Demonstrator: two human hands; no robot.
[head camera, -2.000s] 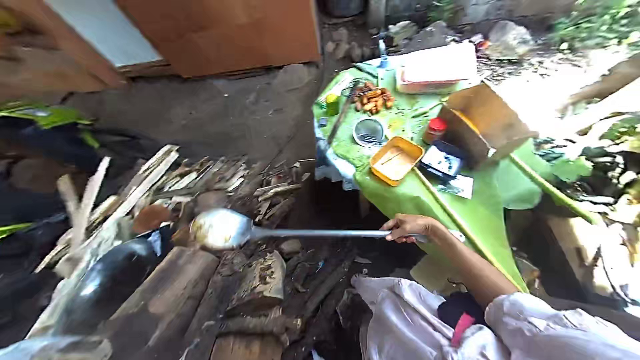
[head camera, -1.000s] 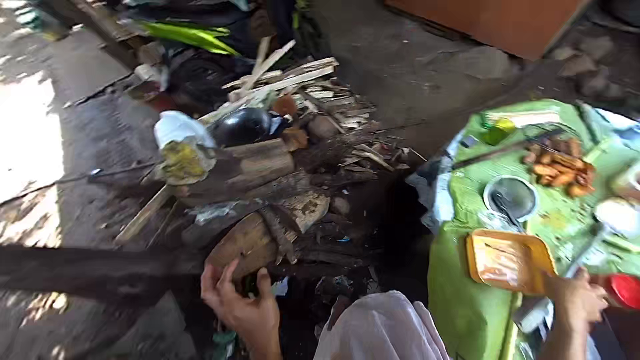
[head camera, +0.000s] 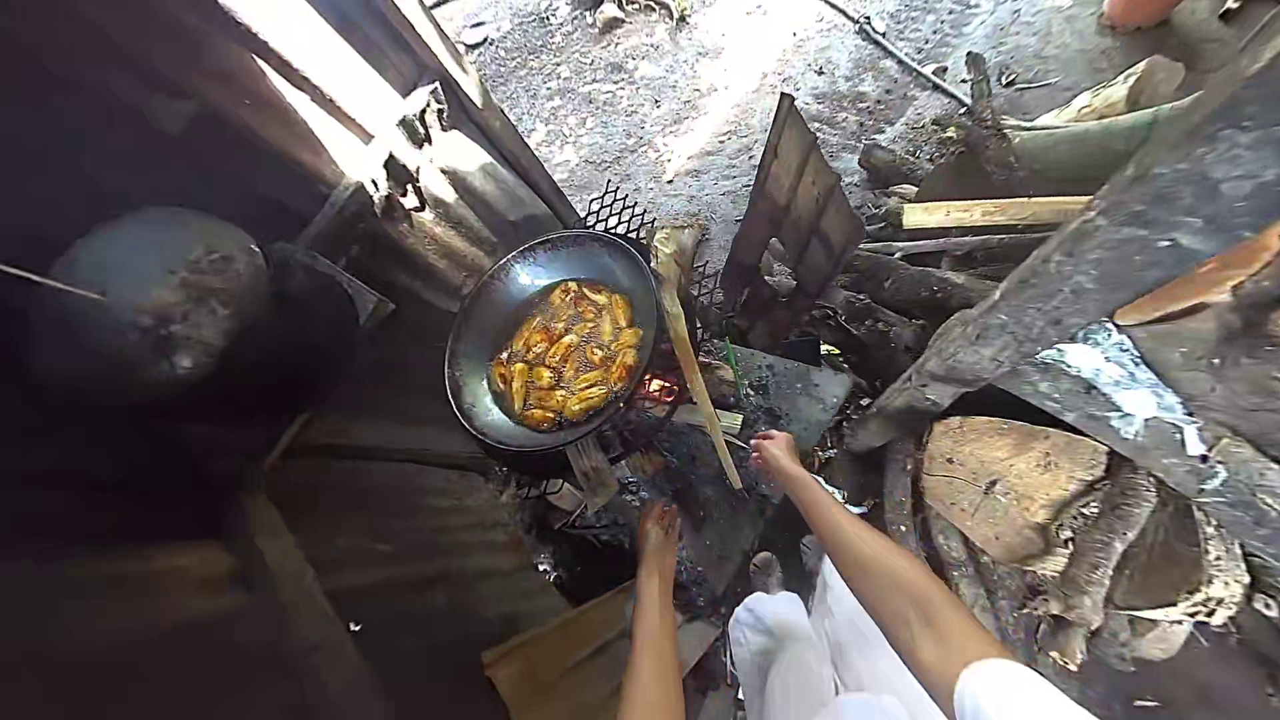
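Observation:
A wide dark metal wok (head camera: 478, 330) sits tilted over a wood fire, with golden-brown fried banana pieces (head camera: 570, 355) bubbling in oil. Below its lower right edge is my left hand (head camera: 659, 530), seen from the back; its fingers are too small to read. Farther right, my right hand (head camera: 775, 455) is near the lower end of a long pale stick (head camera: 700, 385) that leans beside the wok. Whether a thin piece of wood at its fingertips is held, I cannot tell. Glowing embers (head camera: 660, 388) show just right of the wok, beside a split piece of firewood (head camera: 722, 418).
A large soot-dark pot (head camera: 165, 290) stands at the left. Rusty sheet metal (head camera: 795, 200) stands upright behind the fire, near a wire mesh (head camera: 615, 212). Logs and a cut stump (head camera: 1010, 485) lie on the right, under a slanting plank (head camera: 1080, 250). Cardboard (head camera: 570, 650) lies low in front.
The view has swung from the leaf-covered table and woodpile to the fire and wok. My right hand, earlier on a long metal ladle and then at the table by the yellow tray, is now near the fire.

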